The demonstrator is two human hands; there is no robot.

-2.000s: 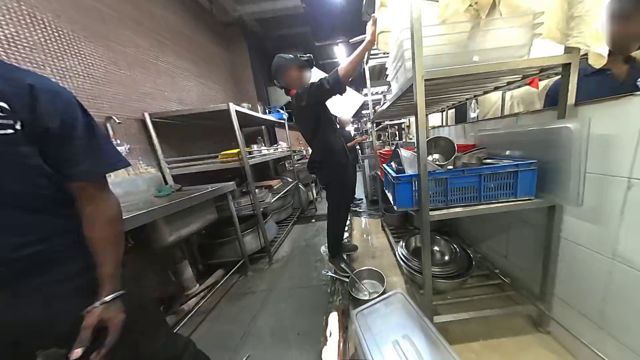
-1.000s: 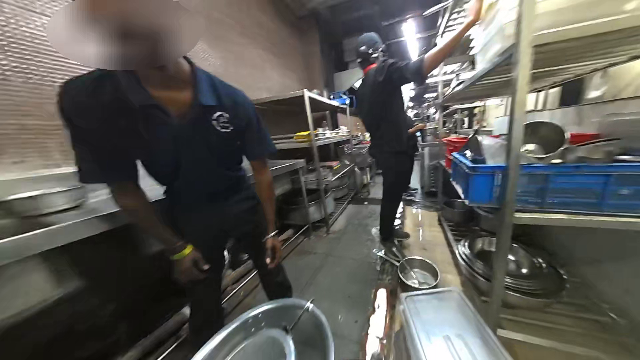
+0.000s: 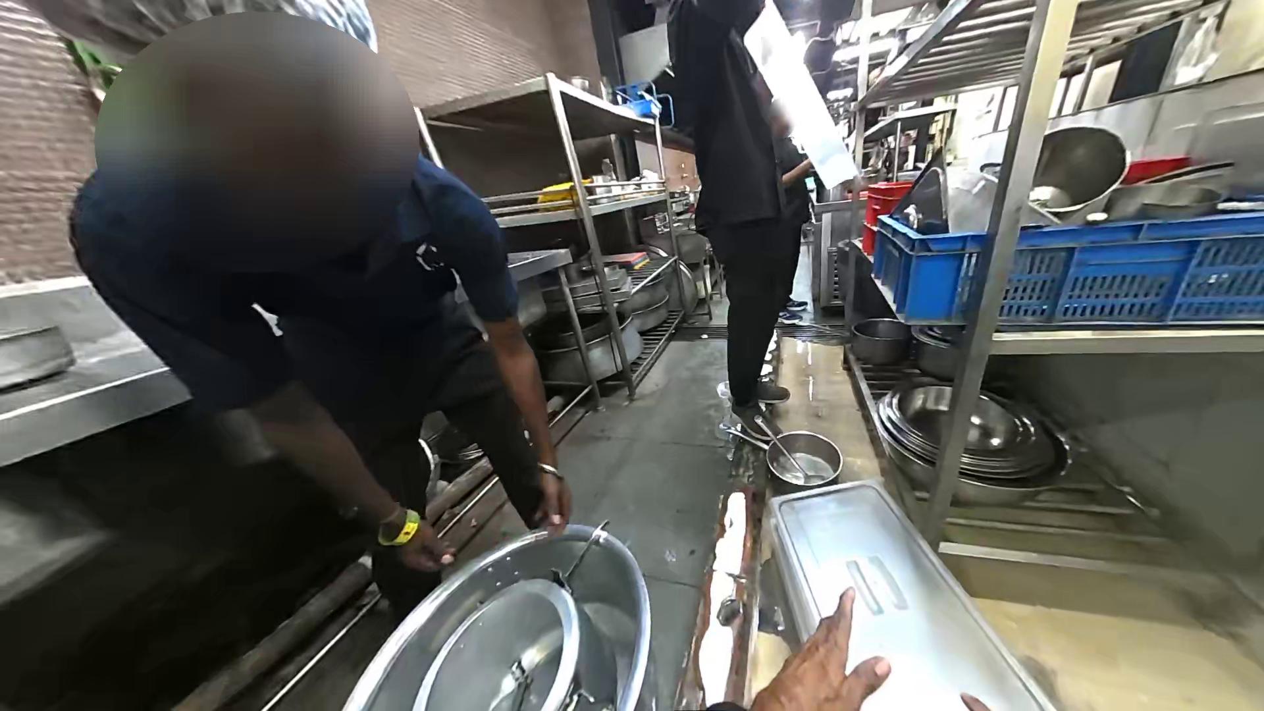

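Note:
My left hand (image 3: 820, 664) is at the bottom edge, fingers spread, over the near left side of a rectangular steel food pan with a lid (image 3: 839, 543). Whether it touches the lid is unclear. Of my right hand (image 3: 975, 702) only a fingertip shows, low over the same lid. To the left, a large round metal basin (image 3: 632, 592) holds a smaller metal vessel (image 3: 568, 632) and a thin-handled utensil (image 3: 585, 553). A co-worker's hand (image 3: 555, 502) is at the basin's far rim; their other hand (image 3: 427, 548) hangs left of it. Beyond the pan sits a saucepan (image 3: 805, 462) with a utensil inside.
A steel rack (image 3: 973, 336) on the right holds a blue plastic crate (image 3: 1116, 272) of cookware and stacked steel bowls (image 3: 968, 425). Another co-worker (image 3: 741, 197) stands ahead on the raised ledge. Steel shelving (image 3: 583, 207) and a counter (image 3: 89, 395) line the left side.
The nearby co-worker has bent forward, with one hand now at the basin's rim. My left hand and a fingertip of my right have come into view by the lidded pan. The view has shifted.

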